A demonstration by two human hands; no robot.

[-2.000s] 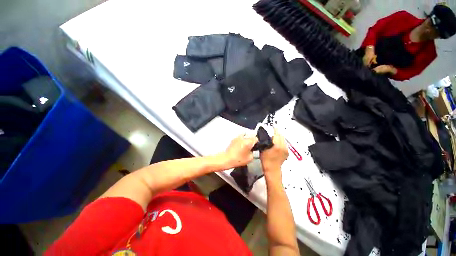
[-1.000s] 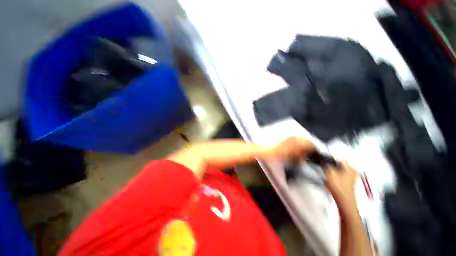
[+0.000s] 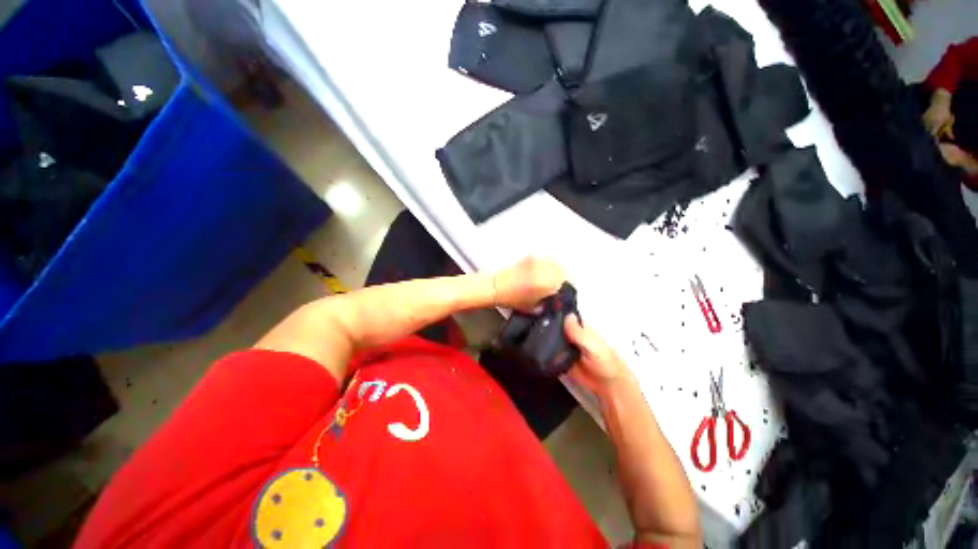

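Note:
A small black pouch (image 3: 549, 341) is bunched between my hands at the near edge of the white table. My left hand (image 3: 531, 283) grips its upper left side. My right hand (image 3: 592, 354) grips its right side, with the thumb on the fabric. The fingers under the pouch are partly hidden. Turned pouches (image 3: 633, 129), some with small white logos, lie in an overlapping group beyond my hands. Red thread snips (image 3: 706, 306) and red-handled scissors (image 3: 721, 429) lie to the right.
Loose black pouches (image 3: 858, 343) are heaped at the right. A ridged black row (image 3: 847, 86) runs along the far edge of the white-covered table (image 3: 375, 97). A blue bin (image 3: 182, 225) with black pouches stands at left. A person's hands (image 3: 944, 129) show at far right.
The blur has gone and the view has swung back toward the right. My hands hold the black pouch nearer the table edge and my body, and the pouch is bunched into a compact shape.

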